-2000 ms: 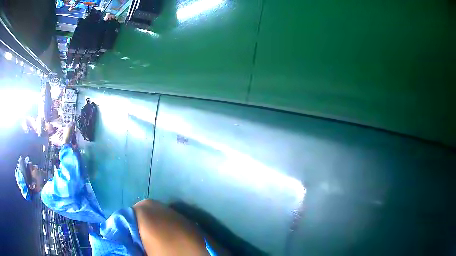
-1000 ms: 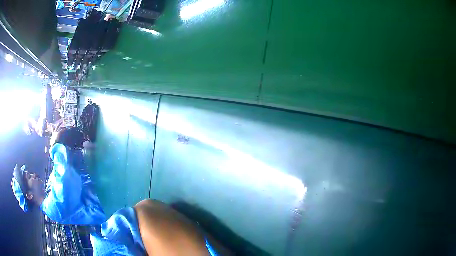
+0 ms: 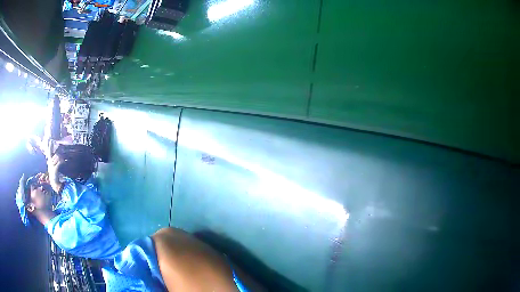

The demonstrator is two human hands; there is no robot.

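Note:
Neither of my hands is in view. A bare arm [image 3: 185, 262] with blue cloth beside it enters at the bottom edge; its hand is not visible, and I cannot tell whose arm it is. Nearest in front lies the glossy pale green bench surface [image 3: 256, 171], with a long light reflection and a dark seam across it. A dark heap [image 3: 101, 138], too blurred to name, lies at its far left end.
A bright green strip [image 3: 399, 68] runs along the top, with black housing stacks [image 3: 105, 40] and a black block [image 3: 166, 12] at its far left. A person in a blue smock [image 3: 82, 219] and cap is at left, hands near the face, beside a dark rounded shape [image 3: 77, 162].
The person at left has drawn an arm back from the dark heap and raised it towards the face. The dark rounded shape has appeared there. The green strip's seam has shifted right.

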